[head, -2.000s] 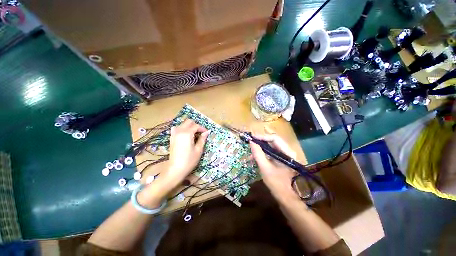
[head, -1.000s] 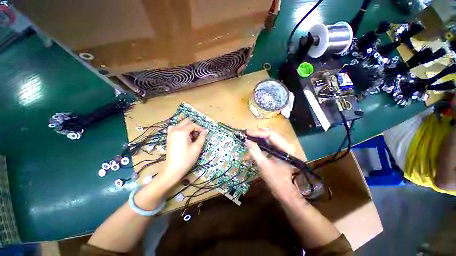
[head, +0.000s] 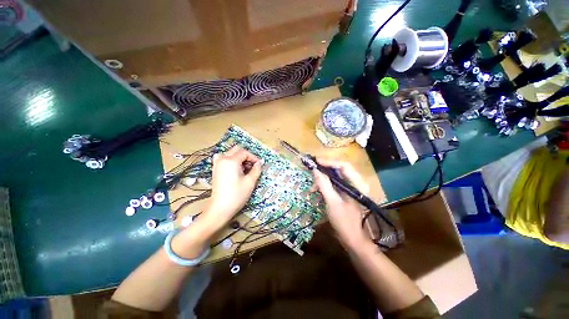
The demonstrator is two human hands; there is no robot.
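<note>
The green and white PCB panel [head: 284, 193] lies tilted on the tan board [head: 262, 118]. My right hand [head: 337, 187] holds the black soldering iron [head: 349, 189]; its metal tip is above the panel's upper right edge. My left hand [head: 234, 177] is over the panel's upper left part, with thumb and fingertips pinched together on something small and dark, too small to make out. Black lead wires [head: 199, 199] run left from the panel to several round pale components [head: 146, 201]. One more disc [head: 235, 269] hangs below the board's front edge.
A round tin with silvery contents [head: 344, 118] stands right of the panel. Beyond it are the dark soldering station [head: 412, 118], a green cap [head: 387, 86] and a solder spool [head: 427, 48]. A wired bundle [head: 118, 143] lies left, more far right. A brown box [head: 206, 37] stands behind. A person in yellow [head: 536, 193] is at right.
The soldering iron's tip has lifted and shifted from near the panel's edge to a clearer spot above it. My left hand stays in nearly the same place over the panel.
</note>
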